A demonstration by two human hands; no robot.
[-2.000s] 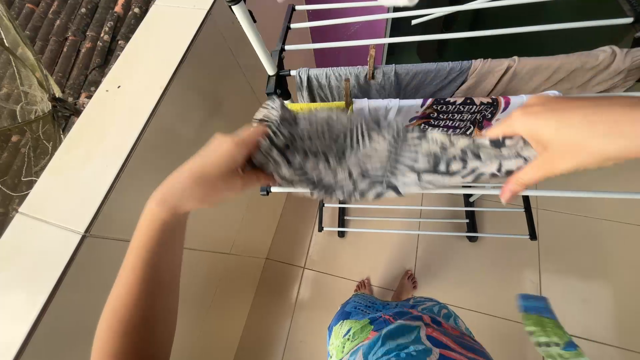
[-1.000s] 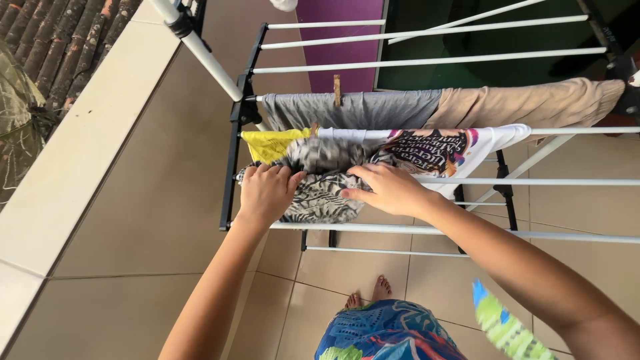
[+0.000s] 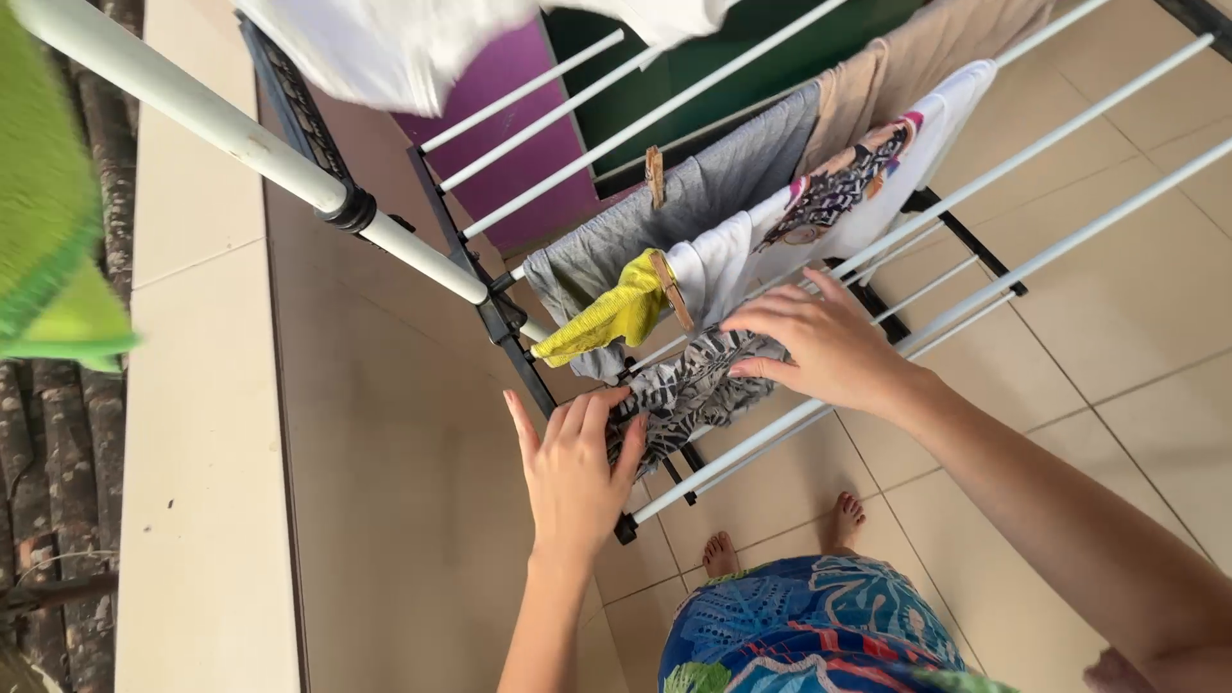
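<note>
A black-and-white patterned cloth (image 3: 688,390) hangs bunched over a rod of the white drying rack (image 3: 760,452). My left hand (image 3: 577,462) pinches its left end between thumb and fingers. At its right end my right hand (image 3: 808,337) has thumb and fingers on the fabric. Just behind, a yellow cloth (image 3: 616,313) hangs with a wooden clothespin (image 3: 671,289) on it, beside a white printed garment (image 3: 847,183). A grey garment (image 3: 683,207) hangs on the rod behind, with another wooden clothespin (image 3: 655,177) on that rod.
A beige garment (image 3: 895,67) hangs beside the grey one. White fabric (image 3: 385,43) hangs at the top, and a green cloth (image 3: 48,212) at the left edge. A thick white pole (image 3: 241,135) slants toward the rack's corner. A tiled wall ledge (image 3: 202,385) runs along the left.
The patterned cloth was stretched between my hands two seconds ago; now it lies gathered over the rod. The view has shifted, bringing the white fabric and green cloth into sight.
</note>
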